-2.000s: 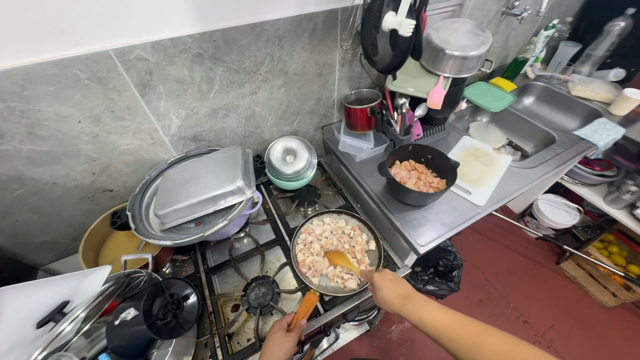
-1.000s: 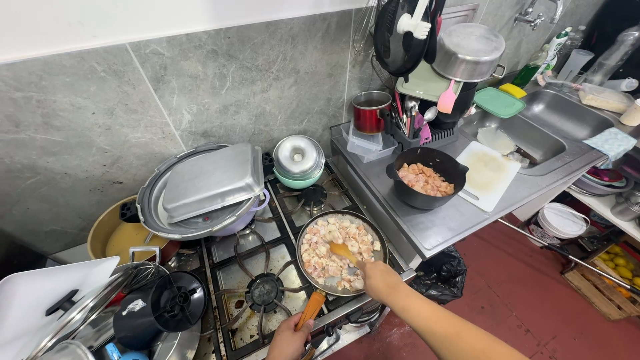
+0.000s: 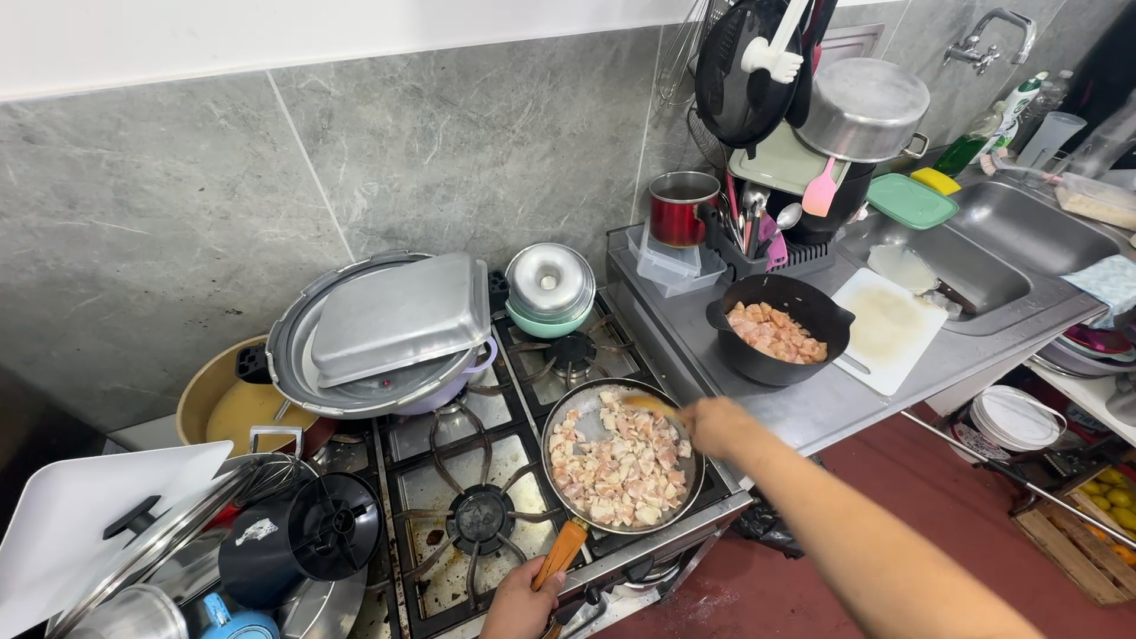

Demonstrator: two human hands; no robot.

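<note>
A frying pan (image 3: 622, 532) with pieces of partly cooked chicken (image 3: 621, 470) sits on the right front burner of the gas stove. My left hand (image 3: 524, 601) grips the pan's orange handle (image 3: 561, 555) at the lower middle. In my right hand (image 3: 710, 428) is a wooden spoon or spatula (image 3: 650, 405), its end among the meat near the pan's upper right rim. To the right, on the steel counter, stands a black pot (image 3: 781, 371) of raw chicken pieces, beside a white cutting board (image 3: 887, 337) with a knife partly visible along it.
Left of the pan is a bare burner (image 3: 480, 520). Behind it rest a large pot with an aluminium roasting pan (image 3: 404, 315) on top and a green bowl (image 3: 550, 321). Cookware, including a black container (image 3: 266, 550), crowds the left. A utensil rack (image 3: 803, 257) and steel sink (image 3: 985, 275) lie right.
My right hand and the wooden utensil have moved from the pan's middle toward its upper right rim, and the meat has shifted, baring pan surface at the upper left. My left hand still holds the handle.
</note>
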